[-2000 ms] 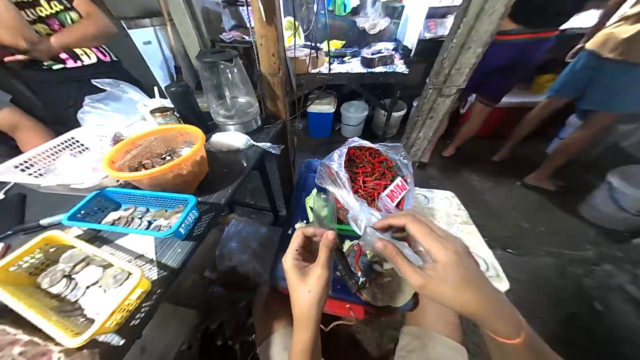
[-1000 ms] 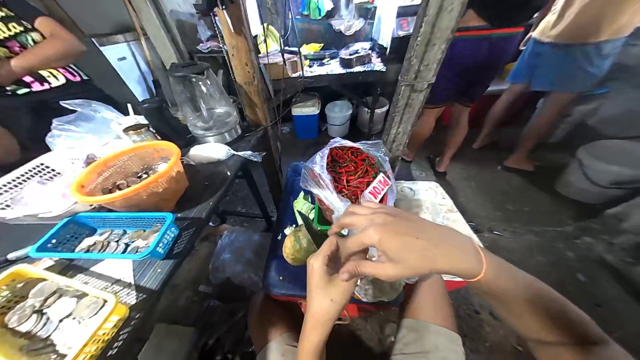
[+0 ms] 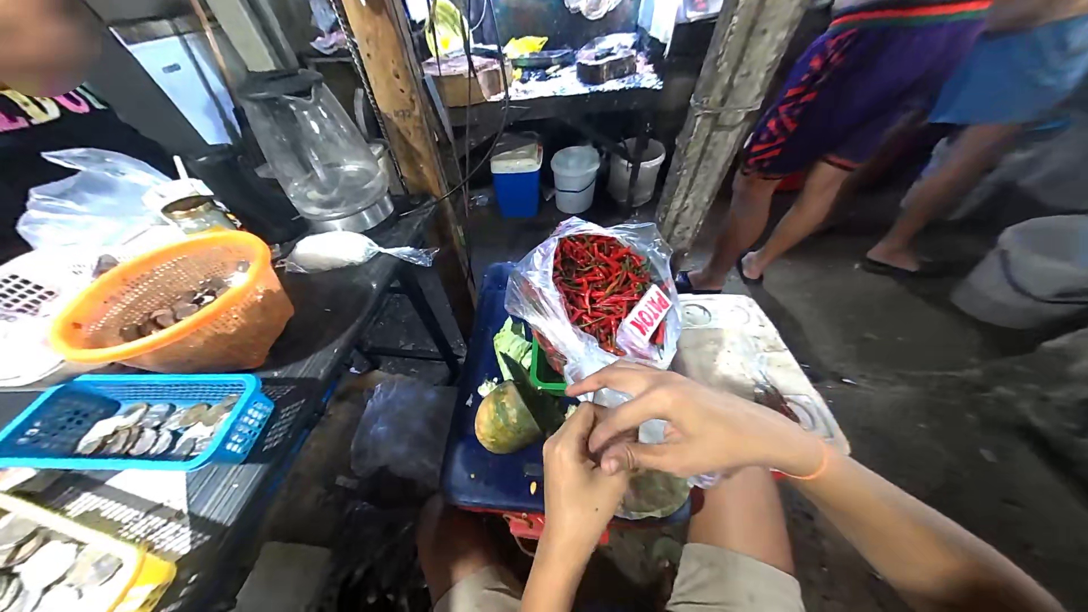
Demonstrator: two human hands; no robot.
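Both my hands meet over my lap, at the near edge of a blue stool top (image 3: 476, 476). My left hand (image 3: 585, 476) has its fingers bent at the fingertips of my right hand (image 3: 680, 421); whatever lies between them is hidden. Just beyond, a clear plastic bag (image 3: 531, 297) holds red chili peppers (image 3: 595, 285) and a small sign with red lettering (image 3: 646, 314). Left of my hands lies a cut piece of green-orange squash (image 3: 506, 416), with a dark knife blade (image 3: 531, 391) against it. Part of a green basket (image 3: 546, 374) shows behind the blade.
On the dark table at left stand an orange basket (image 3: 246, 297), a blue basket (image 3: 246, 416) and a yellow basket (image 3: 153, 578), all with coins, and a clear jug (image 3: 314, 153). A white lid (image 3: 731, 340) lies right of the chilies. People stand at upper right; another is at upper left.
My hands, apart about two seconds ago, have come together, the right one crossing over to the left. The squash piece, not visible in the oldest frame, now shows.
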